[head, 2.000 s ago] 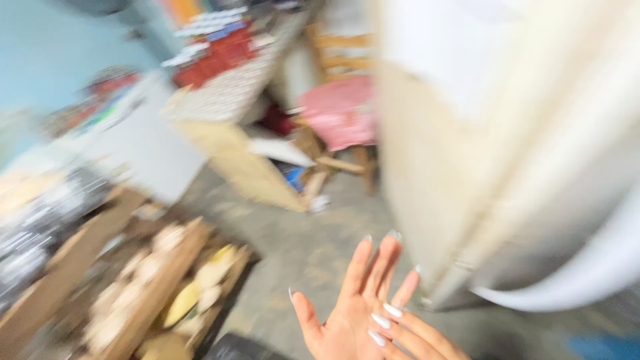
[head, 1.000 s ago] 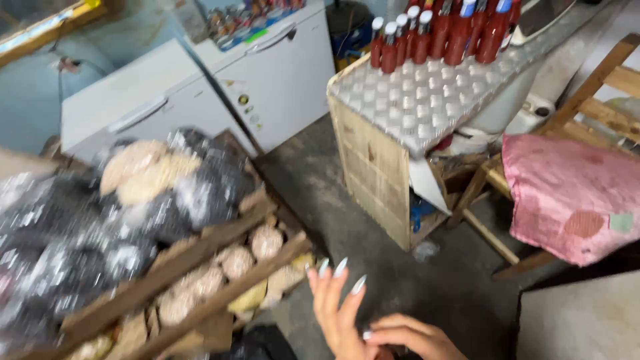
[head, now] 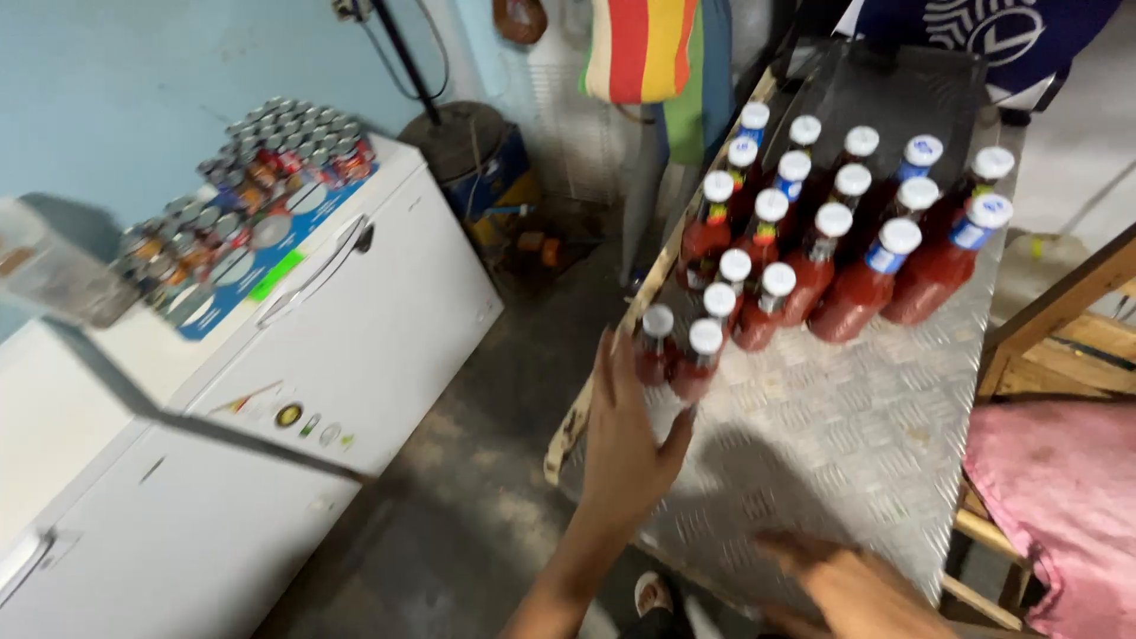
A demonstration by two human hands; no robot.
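Note:
Glass bottles of red sauce (head: 852, 297) with white caps stand in rows on a table topped with metal tread plate (head: 843, 444). My left hand (head: 626, 426) is at the table's left edge, fingers apart, beside the two nearest small bottles (head: 695, 373); whether its fingertips touch them I cannot tell. Over the near part of the tabletop is my right hand (head: 812, 564), blurred, with nothing seen in it; its fingers are too blurred to read. A dark shadow falls on the plate between the hands.
White chest freezers (head: 382, 355) line the left side, with trays of cans (head: 284, 151) and a clear plastic container (head: 62, 266) on top. A black pole stands in a drum (head: 461, 133) behind. At right is a wooden chair (head: 1056, 355) with a pink cloth (head: 1065, 497).
The view has swung and come much nearer to the bottle table. My hands, close together one second ago, are now apart, the left one beside the small bottles.

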